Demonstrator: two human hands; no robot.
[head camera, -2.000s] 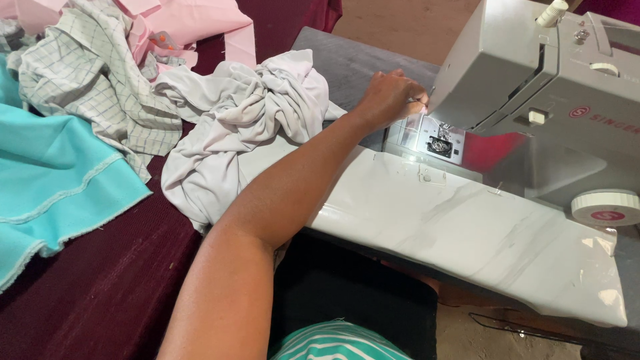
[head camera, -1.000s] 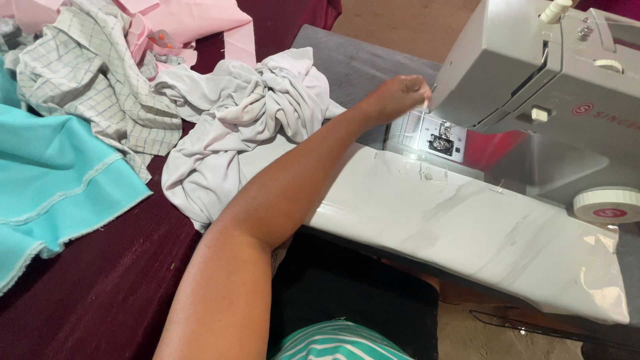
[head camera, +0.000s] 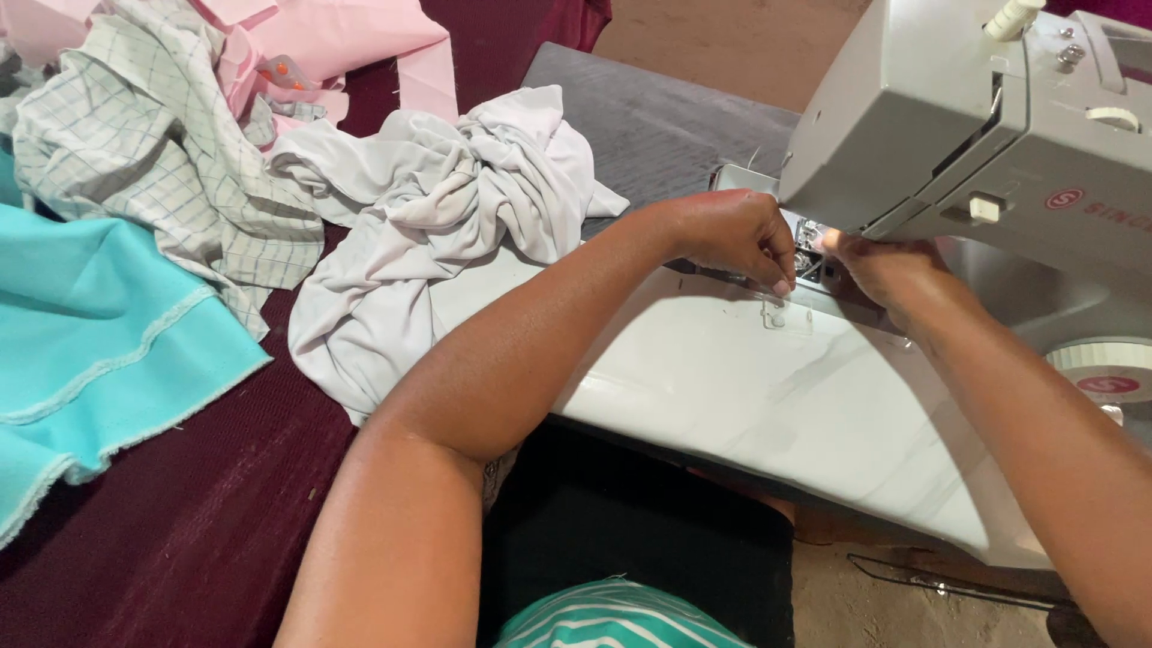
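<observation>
A grey Singer sewing machine (head camera: 909, 117) stands at the upper right, with its presser foot and needle plate (head camera: 810, 256) lit beneath the head. My left hand (head camera: 742, 238) is just left of the presser foot, thumb and fingertips together and pointing down; whether a thread is between them is too small to tell. My right hand (head camera: 886, 270) reaches in from the right, under the machine head, its fingertips at the presser foot. What its fingers hold, if anything, is hidden. White marbled sheeting (head camera: 810, 405) covers the surface in front of the needle plate.
Crumpled light grey fabric (head camera: 396, 234) lies by my left forearm. Farther left are checked cloth (head camera: 162, 153), turquoise fabric (head camera: 108, 315) and pink fabric (head camera: 351, 45) on a dark red cloth (head camera: 180, 513). The machine's handwheel-like white dial (head camera: 1102, 364) is at the right.
My right hand has come into view and reached the presser foot area. My left hand has moved down toward the needle plate from beside the machine head.
</observation>
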